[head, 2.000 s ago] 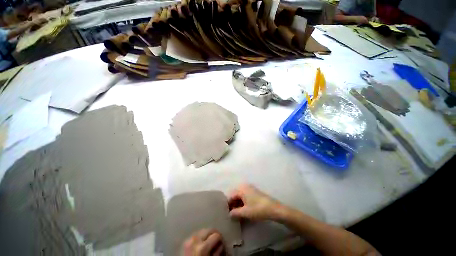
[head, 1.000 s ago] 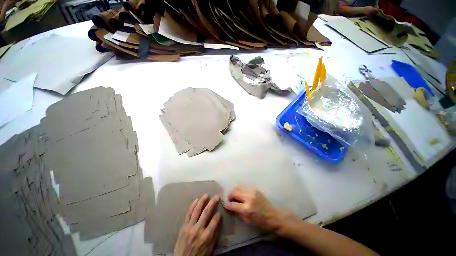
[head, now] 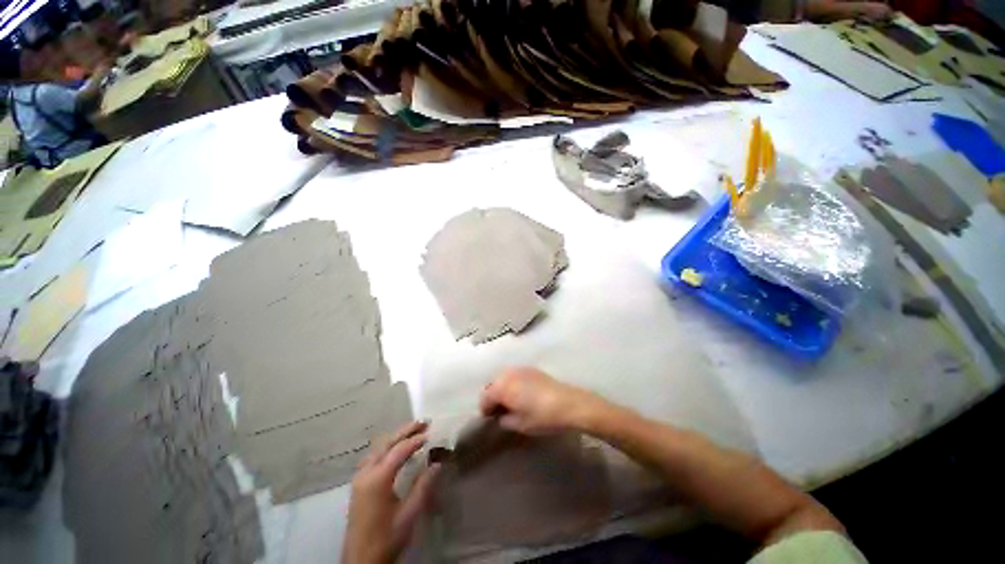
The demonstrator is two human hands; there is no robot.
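A grey-taupe cut panel [head: 523, 492] lies on the pale work sheet [head: 650, 369] at the bottom middle, slightly blurred. My right hand [head: 535, 403] is at its far edge, fingertips pinched together on the edge. My left hand [head: 384, 490] is beside its left edge, fingers and thumb apart, cut off by the bottom of the picture. A small dark tab shows at the panel's far left corner near my left fingers. My right hand and forearm cover part of the far edge.
A roundish pile of panels [head: 490, 270] lies beyond my hands. Two rows of overlapping panels [head: 303, 347] lie left. A blue tray [head: 755, 312] with yellow sticks and clear film stands right. A crumpled grey strip [head: 601, 182] and brown leather parts [head: 518, 61] are farther back. A person [head: 55, 110] is upper left.
The view has swung left. The panel has been turned or swapped; its far edge now has a corner tab. My left hand has moved off the panel to its left side; my right hand is at the far edge.
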